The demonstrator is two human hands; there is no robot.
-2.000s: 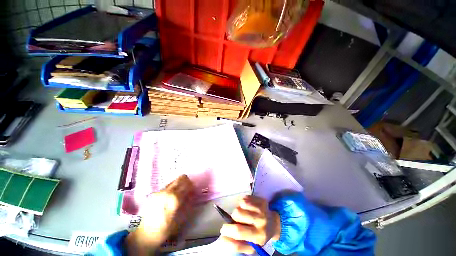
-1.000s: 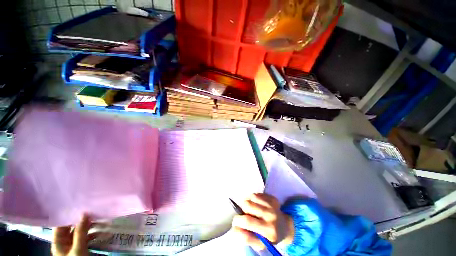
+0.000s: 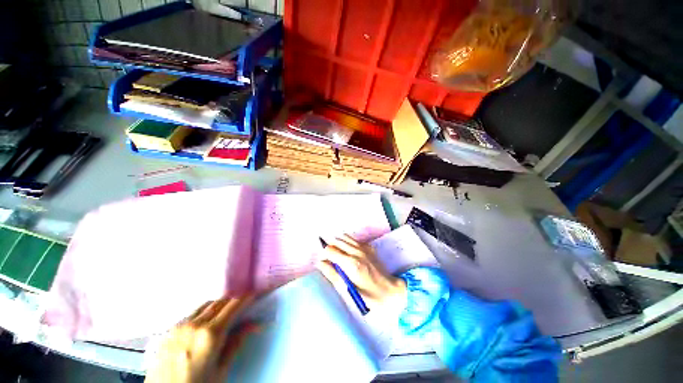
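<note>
The record sheets (image 3: pixel 299 232) lie open on the bench, pink and white, with a large pale pink page (image 3: pixel 161 258) spread to the left. My right hand (image 3: pixel 363 269) holds a dark blue pen (image 3: pixel 348 287) over the right-hand sheets. My left hand (image 3: pixel 198 336) is blurred at the bottom, by the pink page's lower edge; whether it grips paper is unclear. A pale blue-white cover sheet (image 3: pixel 303 340) lies between the hands. A dark green clipboard edge (image 3: pixel 390 212) shows at the sheets' upper right.
A dark board (image 3: pixel 443 233) lies right of the sheets. Blue letter trays (image 3: pixel 183 112) and kraft envelopes (image 3: pixel 299 155) stand behind. A pink-red card (image 3: pixel 162 188) is partly covered by the page. Green panels (image 3: pixel 30 258) lie left. A clear bag (image 3: pixel 490 48) hangs before the red panel (image 3: pixel 359 56).
The pink page was lifted and turned leftward, and now lies spread flatter on the left. My left hand moved back towards the middle. My right hand with the pen moved up onto the sheets.
</note>
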